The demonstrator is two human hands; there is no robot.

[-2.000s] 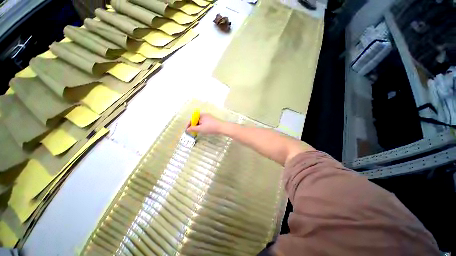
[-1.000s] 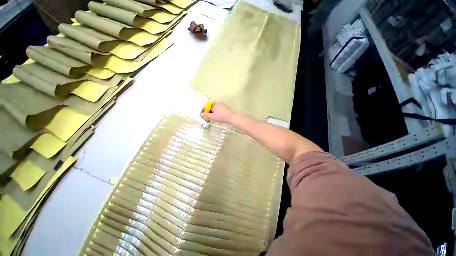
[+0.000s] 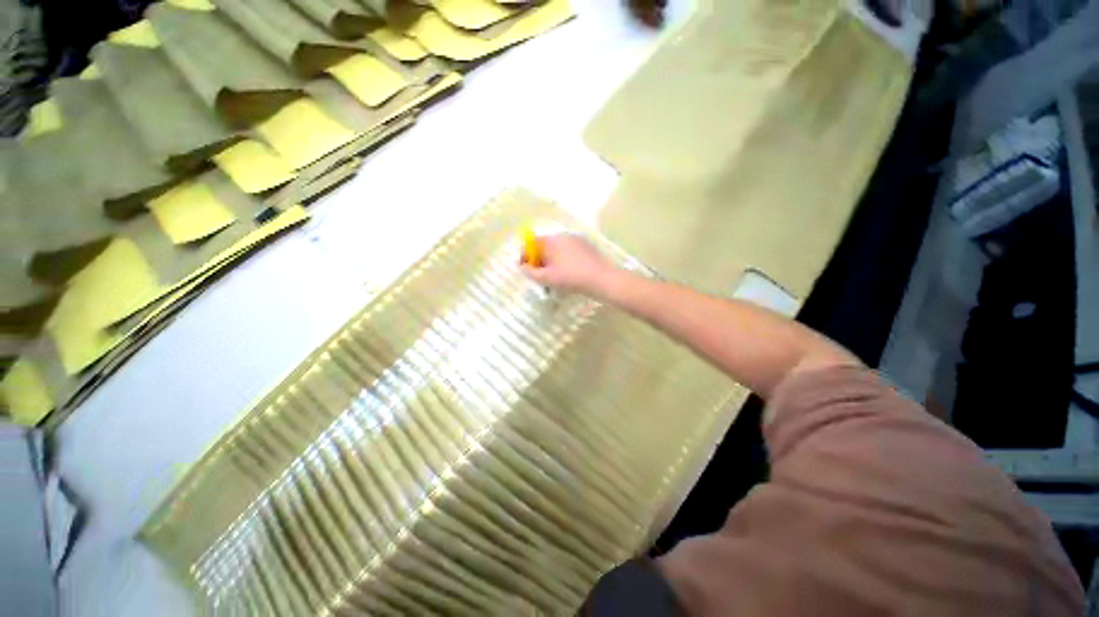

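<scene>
My right hand is bare and closed around the yellow handle of a glue brush. The brush is near the far end of the fanned stack of khaki panels; its bristles are blurred, so contact is hard to tell. The panels overlap in narrow strips, with a bright shine along the middle and left part. My left hand is not in view.
A smooth khaki panel stack with a notched corner lies beyond. Draped olive-khaki pieces with yellow ends line the left side. White sheeting lies between. Metal shelving with a white bundle stands at right.
The view has turned, so the panels sit at a different slant. My right hand still holds the brush, now over the far end of the fanned stack rather than at its far edge.
</scene>
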